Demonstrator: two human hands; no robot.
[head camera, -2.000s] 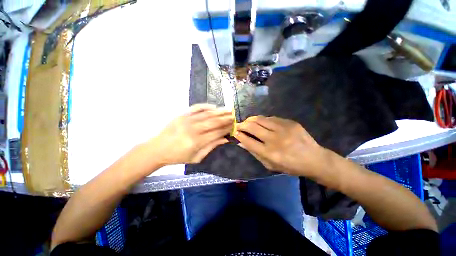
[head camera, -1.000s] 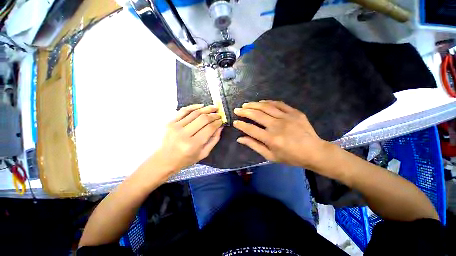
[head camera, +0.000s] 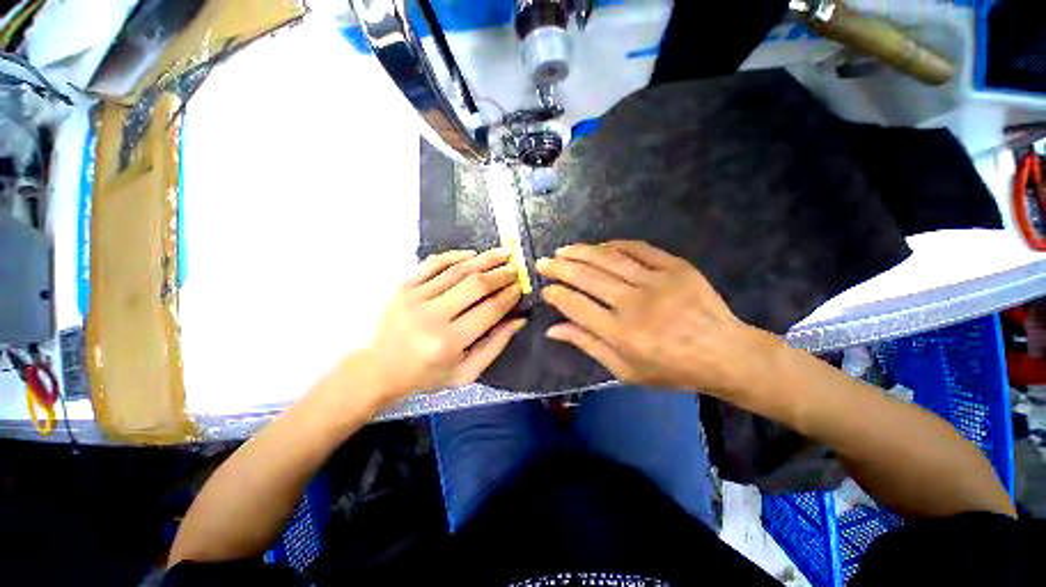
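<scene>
A dark garment panel (head camera: 734, 172) lies under the sewing machine's needle area and hangs over the table's front edge. A narrow dark fold (head camera: 530, 235) runs on it toward me from the needle area. A yellow gauge strip (head camera: 523, 271) lies along the fold's left side. My left hand (head camera: 453, 321) is flat on the panel with its fingertips on the yellow strip. My right hand (head camera: 631, 310) presses flat on the panel just right of the fold, fingers slightly spread. The presser foot is too bright to make out.
Above the panel are a shiny curved guard (head camera: 424, 86) and a round tension dial (head camera: 539, 143). A wooden-handled tool (head camera: 889, 44) lies at the upper right, red-handled snips (head camera: 1029, 197) at the right edge. A cardboard sheet (head camera: 132, 298) and second scissors (head camera: 41, 396) are at left, a blue crate (head camera: 946, 384) below right.
From two seconds ago, the hands have moved from pinching around the yellow strip to lying flat on either side of the fold. The view has also shifted.
</scene>
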